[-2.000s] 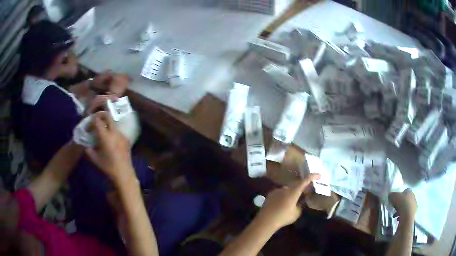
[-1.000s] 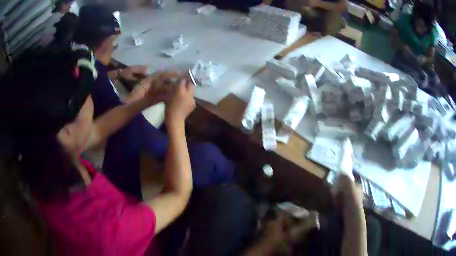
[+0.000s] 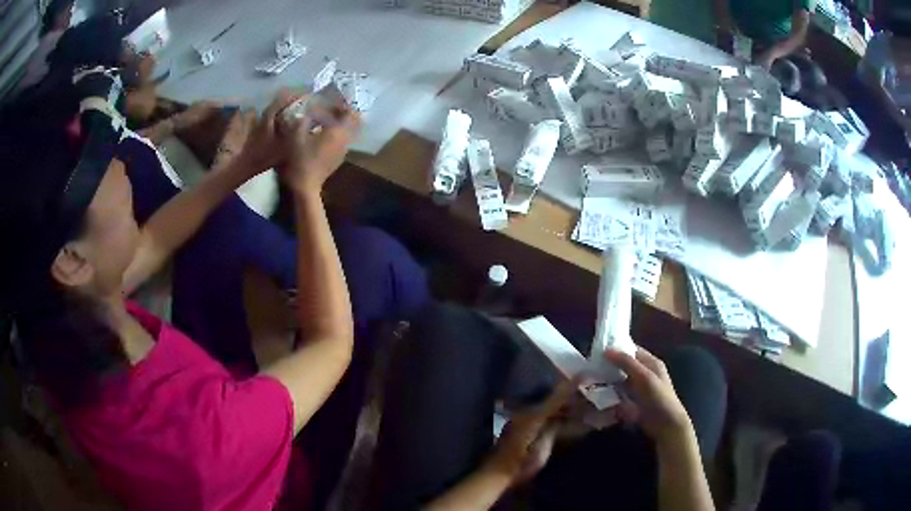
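Observation:
My right hand (image 3: pixel 649 384) is closed around the lower end of a long white wrapped product (image 3: pixel 617 299), held upright over my lap. My left hand (image 3: pixel 534 434) holds a folding carton (image 3: pixel 554 344), tilted, with its long white side facing up. Small printed flaps show at the carton's near end, close to the lower end of the product. The fingers of both hands partly hide this end, and I cannot tell whether the product is inside it. Printed leaflets (image 3: pixel 609 224) lie at the table edge beyond my hands. Flat cartons (image 3: pixel 734 314) lie fanned to their right.
Many erected cartons (image 3: pixel 689 110) are heaped on the table. Two wrapped products (image 3: pixel 452 155) and a narrow printed strip (image 3: pixel 487 185) lie at the brown edge (image 3: pixel 405 160). A person in a pink top (image 3: pixel 190 419) sits close on the left. A round white cap (image 3: pixel 497 273) shows below the table.
My right hand has moved from the flat cartons at the table to my lap, now with the wrapped product. My left hand has left the leaflets and holds the carton at my lap. The neighbour's arms have moved.

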